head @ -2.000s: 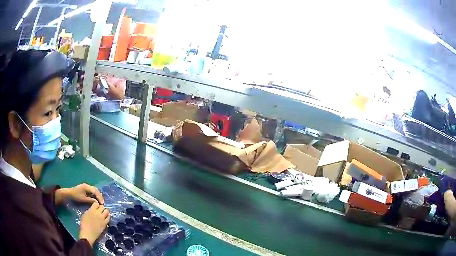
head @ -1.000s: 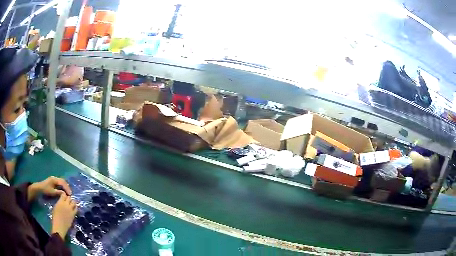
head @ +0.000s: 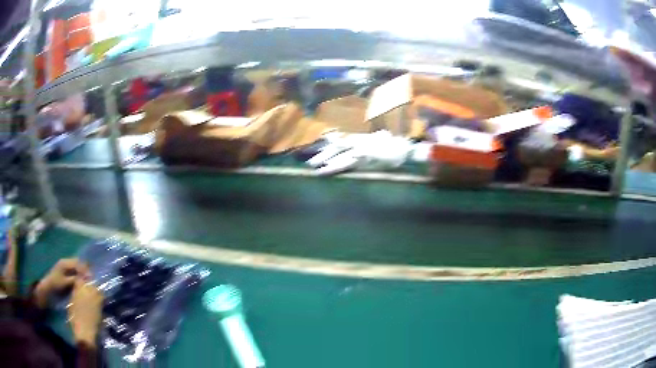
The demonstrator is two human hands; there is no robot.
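A mint handheld fan body (head: 234, 327) lies on the green bench top, its round head toward the belt and its handle toward the lower edge. To its left, round black parts (head: 137, 291) lie on a shiny clear plastic pack (head: 188, 282), blurred. Neither of my hands is in the picture. The two hands at the left belong to a neighbouring worker.
The neighbour's hands (head: 85, 305) are at the pack's left side. White stacked sheets (head: 611, 330) lie at the lower right. The dark green belt (head: 324, 219) runs behind the bench. Beyond it stand brown cartons (head: 208, 144), orange-white boxes (head: 464, 149) and metal shelving (head: 288, 54).
The view has swung right and down, with blur. The fan's handle and the white sheets now show. The neighbour's head has left the picture.
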